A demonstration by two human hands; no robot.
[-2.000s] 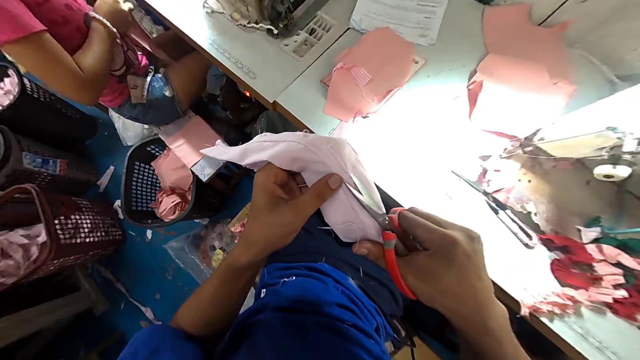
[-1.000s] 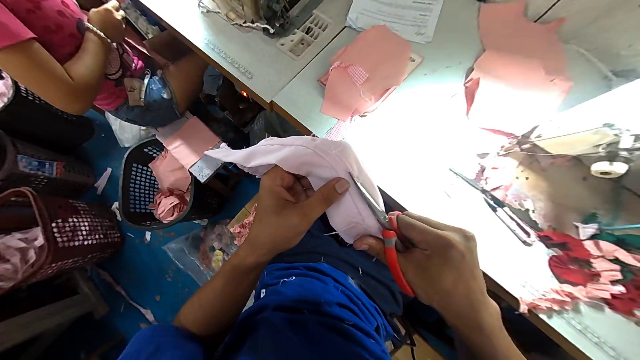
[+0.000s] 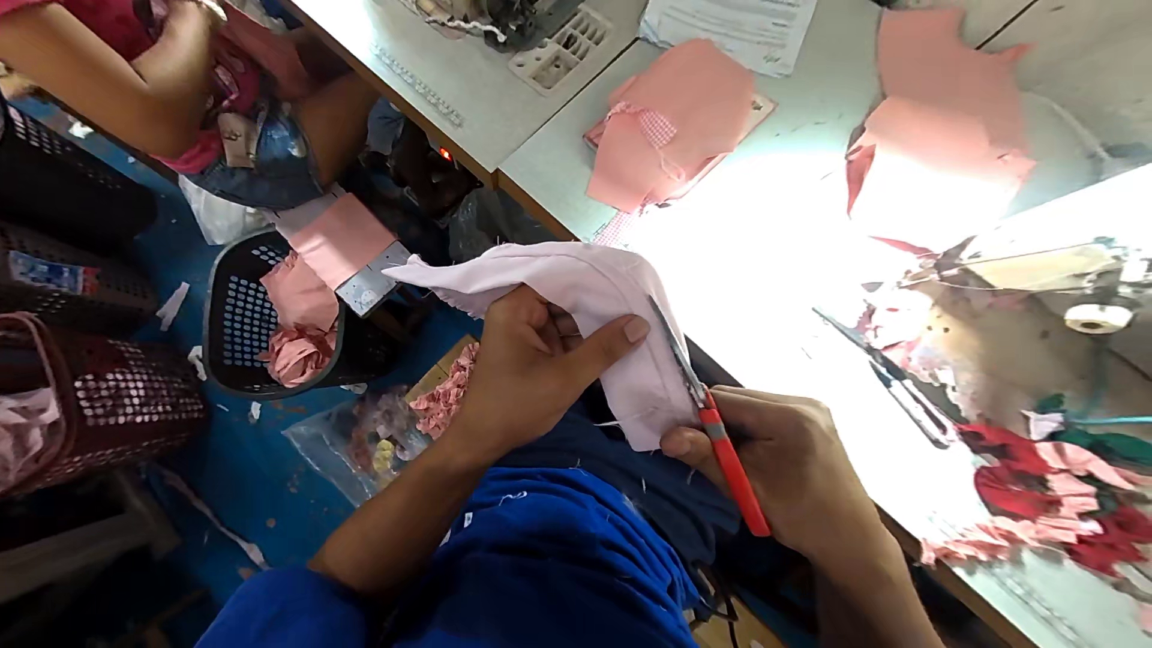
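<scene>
A pale pink piece of sewn fabric (image 3: pixel 598 283) is stretched in the air above my lap, a seam line running near its curved edge. My left hand (image 3: pixel 549 360) pinches it from the near side, thumb lying on top. In my right hand (image 3: pixel 783 459) is a pair of scissors with red handles (image 3: pixel 733 468), whose blades lie along the fabric's right edge. Whether the blades are fully closed is hard to tell. My right thumb is beside the fabric's lower corner.
Pink cut pieces (image 3: pixel 679 117) and thread snips (image 3: pixel 900 387) lie on the white table (image 3: pixel 558 171). Red and pink scraps (image 3: pixel 1035 486) are at right, by a sewing machine (image 3: pixel 1053 270). Baskets (image 3: pixel 270 387) stand on the floor at left. A person (image 3: pixel 117 90) sits at upper left.
The scissors in my right hand have turned, with the red handles now seen more edge-on. My left hand keeps its hold on the fabric.
</scene>
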